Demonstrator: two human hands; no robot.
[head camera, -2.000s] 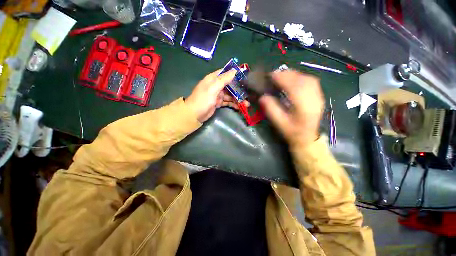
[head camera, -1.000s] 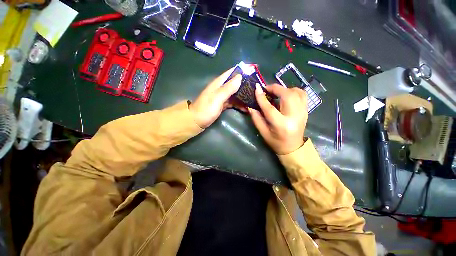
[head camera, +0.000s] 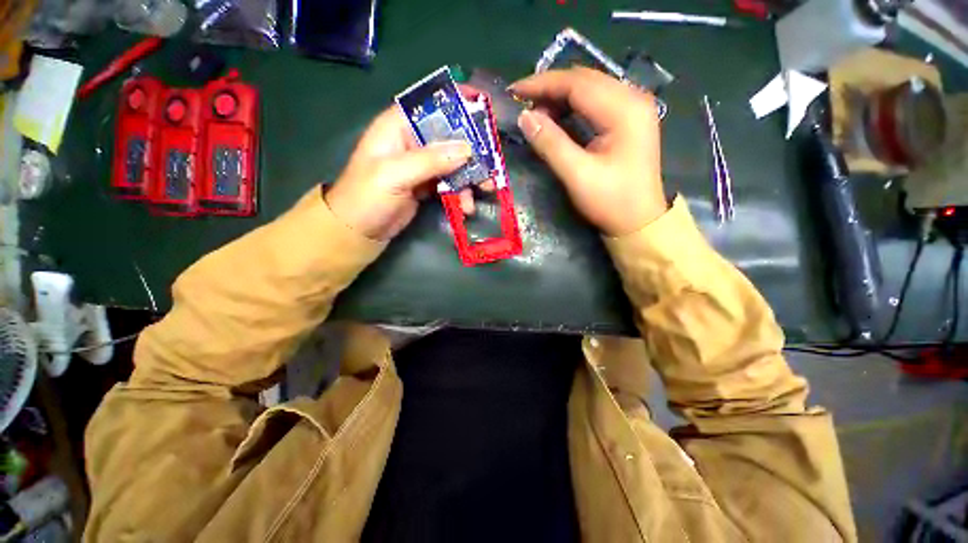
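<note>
My left hand (head camera: 387, 175) holds a blue circuit board (head camera: 448, 125) together with a red phone housing (head camera: 488, 225), the thumb on the board. The board lies tilted over the upper part of the housing, and the housing's open lower end points toward me. My right hand (head camera: 605, 149) is just right of them, with thumb and forefinger apart near a tiny thing at the fingertips, too small to name. A silver-framed faceplate (head camera: 574, 45) lies behind my right hand, partly hidden by it.
Three red housings (head camera: 177, 149) stand in a row at left. A dark smartphone (head camera: 334, 25) lies at the back. Tweezers (head camera: 719, 159) and a black cylinder tool (head camera: 844, 223) lie at right, near a white bottle (head camera: 823, 48) and a soldering station (head camera: 945, 159). A fan (head camera: 13, 366) is at far left.
The view has shifted, so bench things sit higher. The dark flat piece over my left hand's work no longer covers it; the board and open housing now show. My right hand has moved away from them.
</note>
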